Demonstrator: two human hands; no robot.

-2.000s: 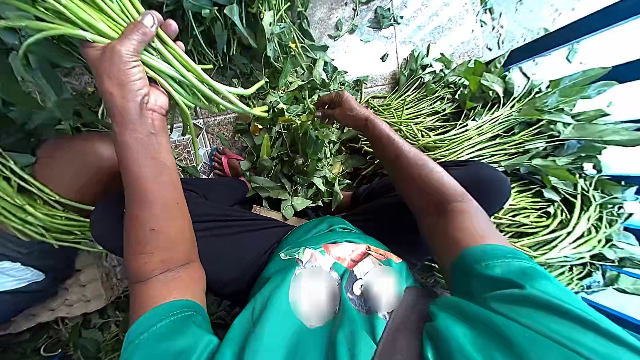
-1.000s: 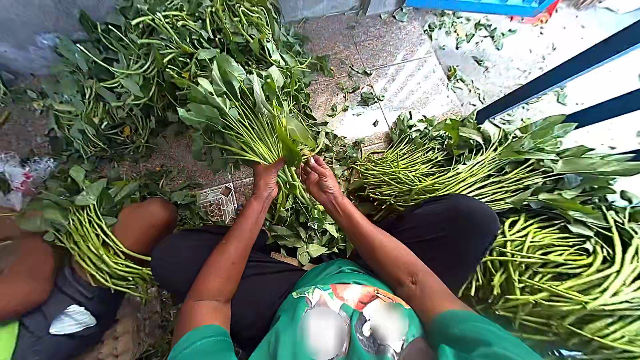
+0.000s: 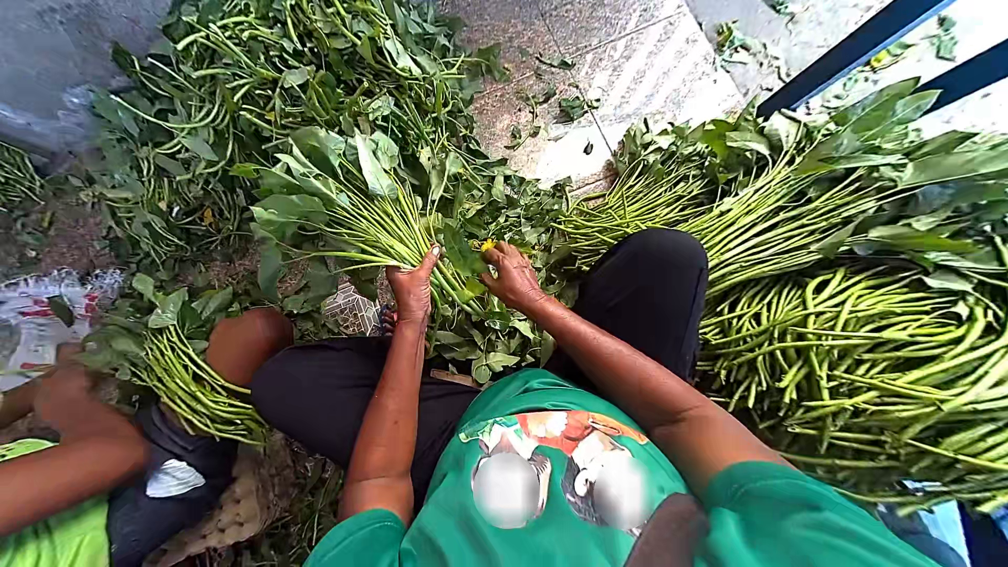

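Observation:
A bunch of long-stemmed leafy greens (image 3: 386, 224) is gripped in my left hand (image 3: 413, 287), its leaves fanned out to the upper left and its stem ends pointing down right. Just right of those stems is my right hand (image 3: 513, 276), fingers curled at a leaf with a yellow patch (image 3: 487, 246); whether they pinch it is unclear. Loose leaves (image 3: 492, 346) lie on the floor beneath both hands, between my knees.
A large heap of greens (image 3: 315, 87) lies at upper left. Stacked stems (image 3: 850, 346) fill the right side, near blue bars (image 3: 854, 55). At left another person's arm (image 3: 71, 465) is beside a smaller bunch (image 3: 197, 386) and clear plastic (image 3: 55, 315). Tiled floor (image 3: 598, 63) shows at the top.
Two seconds ago my left hand held the bunch raised at upper left; it is now in front of me. Since one second ago, my right hand has moved slightly away from my left hand.

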